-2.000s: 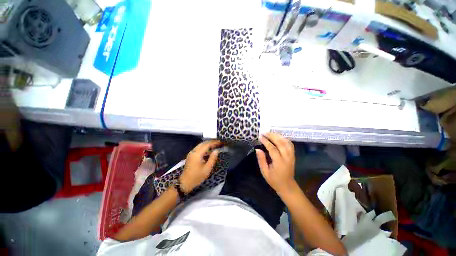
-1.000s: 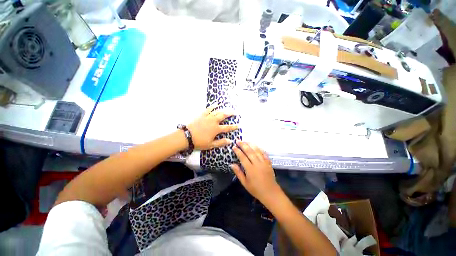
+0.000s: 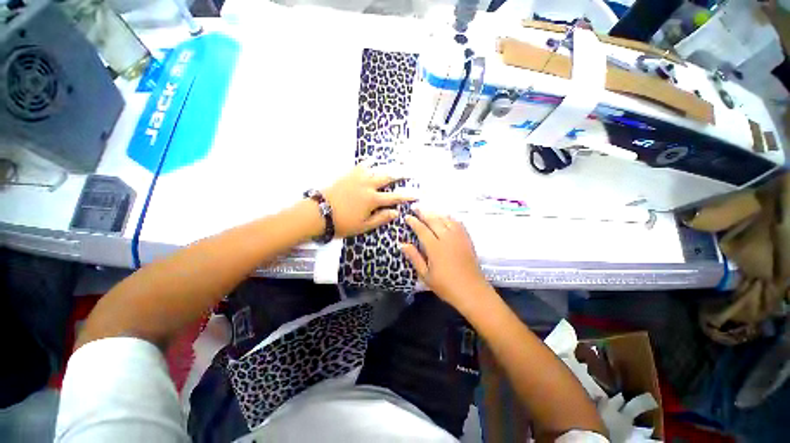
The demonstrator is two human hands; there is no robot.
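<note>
A long leopard-print fabric panel (image 3: 386, 104) lies on the white table left of the sewing machine's needle area, its near end at the table's front edge. A white strip (image 3: 327, 262) shows beside its lower left edge. My left hand (image 3: 359, 203) lies flat on the panel, fingers spread. My right hand (image 3: 444, 251) rests on the panel's right edge, fingertips close to my left fingers; whether it grips the edge cannot be told. Another leopard-print piece (image 3: 299, 359) lies on my lap. The presser foot (image 3: 461, 156) stands right of the panel.
The sewing machine head (image 3: 606, 112) stands at right, with black scissors (image 3: 549, 159) and a pink-blue tool (image 3: 504, 204) near it. A blue JACK sheet (image 3: 184, 104) and grey fan box (image 3: 54, 86) are at left. A carton of white offcuts (image 3: 637, 363) is below right.
Over two seconds both hands have moved from the table edge onto the panel. Since one second ago the view has shifted slightly, with the hands still on the panel.
</note>
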